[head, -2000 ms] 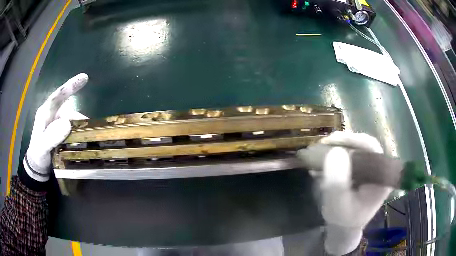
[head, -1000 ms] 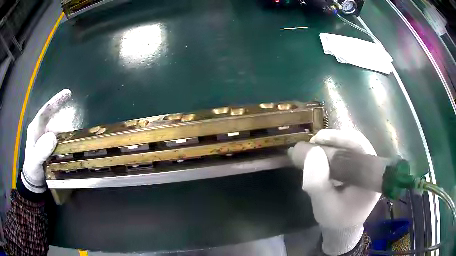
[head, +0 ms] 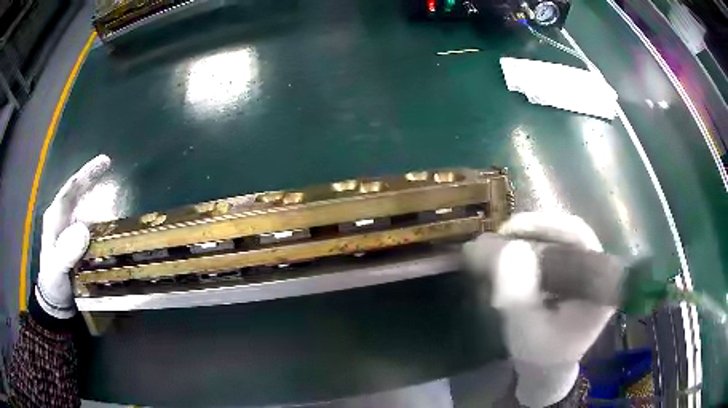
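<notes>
A long brass-coloured bar assembly [head: 295, 227] lies across the middle of the view, its right end slightly higher. Paired round recesses line its top edge, and a silver strip [head: 279, 288] runs along its lower edge. My left hand [head: 68, 239], in a white glove, holds its left end, thumb at the front and fingers stretched up behind. My right hand [head: 551, 295], gloved and blurred, is closed round a grey cylindrical handheld tool [head: 581, 275] with a green rear end, at the right end of the silver strip. The tool's tip is too blurred to tell.
The assembly is over a shiny dark-green bench [head: 343, 103]. A second brass-coloured bar [head: 144, 16] is at the far left edge. A black control box [head: 487, 8] with lights and a gauge stands at the far right. A white sheet [head: 559, 86] and a thin pale stick [head: 458, 52] lie nearer.
The assembly has shifted left in view and its left end sits lower. The second bar has come into view at the far left. My right hand has stayed near the right end with the tool.
</notes>
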